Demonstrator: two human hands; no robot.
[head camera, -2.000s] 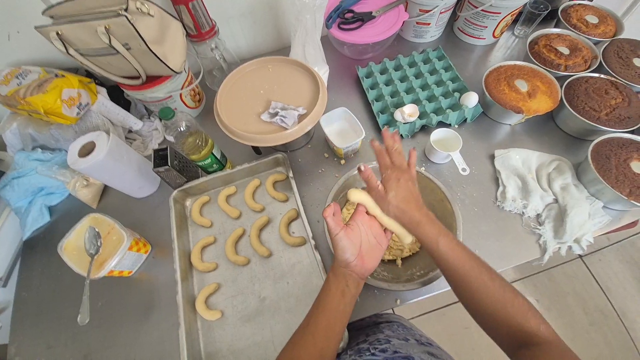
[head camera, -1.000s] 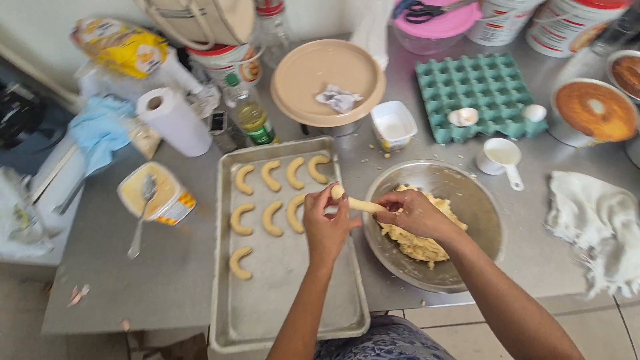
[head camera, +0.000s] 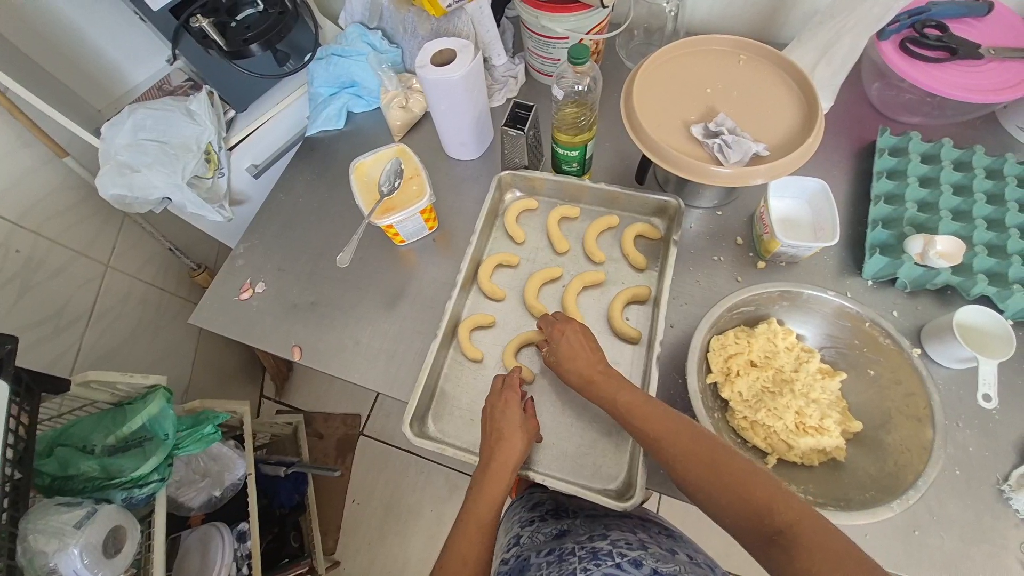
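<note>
A curved piece of dough (head camera: 522, 352) lies on the metal baking tray (head camera: 552, 464), in its lowest row. The fingertips of my left hand (head camera: 510, 420) touch its lower end, and those of my right hand (head camera: 570, 348) touch its upper end. Several more dough crescents (head camera: 629, 314) lie in rows above it, curved the same way. To the right of the tray, a metal bowl (head camera: 888, 400) holds a lump of pale, crumbly dough (head camera: 780, 392). Parts of my fingers hide one another and the ends of the piece.
Behind the tray stand a grater (head camera: 522, 136), an oil bottle (head camera: 575, 112) and a paper towel roll (head camera: 456, 96). A tub with a spoon (head camera: 392, 188) is at the left. A white tub (head camera: 798, 218), egg carton (head camera: 944, 208) and measuring cup (head camera: 968, 336) are at the right.
Both hands have moved from above the bowl to the tray. The dough piece, earlier a fairly straight roll held in the air, now lies curved on the tray. The view has shifted left.
</note>
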